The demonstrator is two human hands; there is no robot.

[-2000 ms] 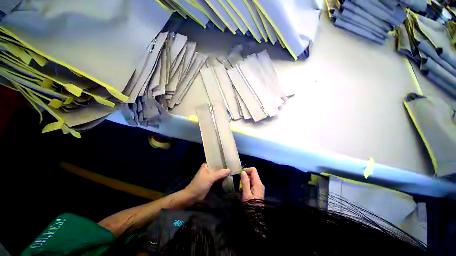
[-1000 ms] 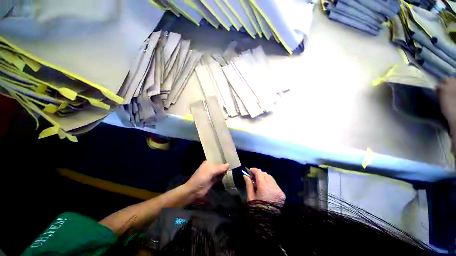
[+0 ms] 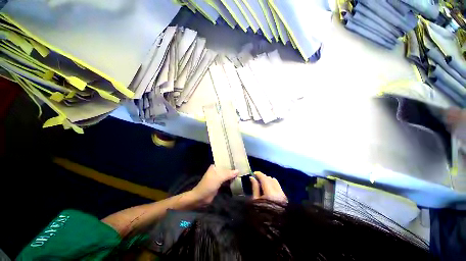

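Observation:
My left hand [image 3: 214, 182] grips the lower end of a pale grey-beige zipper strip [image 3: 225, 137], thumb on top. The strip has a dark line down its middle and slants up across the table's front edge. My right hand [image 3: 268, 187] is at the strip's lower right corner, fingers curled round a small dark tool, likely thread snips, mostly hidden in the fist. Hair covers part of this hand. A loose pile of strips [image 3: 255, 89] lies just beyond, and a denser fanned pile [image 3: 171, 66] lies to its left.
Large yellow-edged panels [image 3: 97, 35] are stacked at left, with loose yellow tails. More panels fan across the back. Folded grey-blue bundles [image 3: 380, 20] lie at back right. Another person's blurred hand [image 3: 453, 120] is at the right edge by a dark-and-grey piece. A pale panel stack [image 3: 375, 201] sits below the table edge.
My right hand, at the strip's corner two seconds ago, moved right and came back closer to it, now with the dark tool showing. At right, another person's hand has appeared and a panel there has moved.

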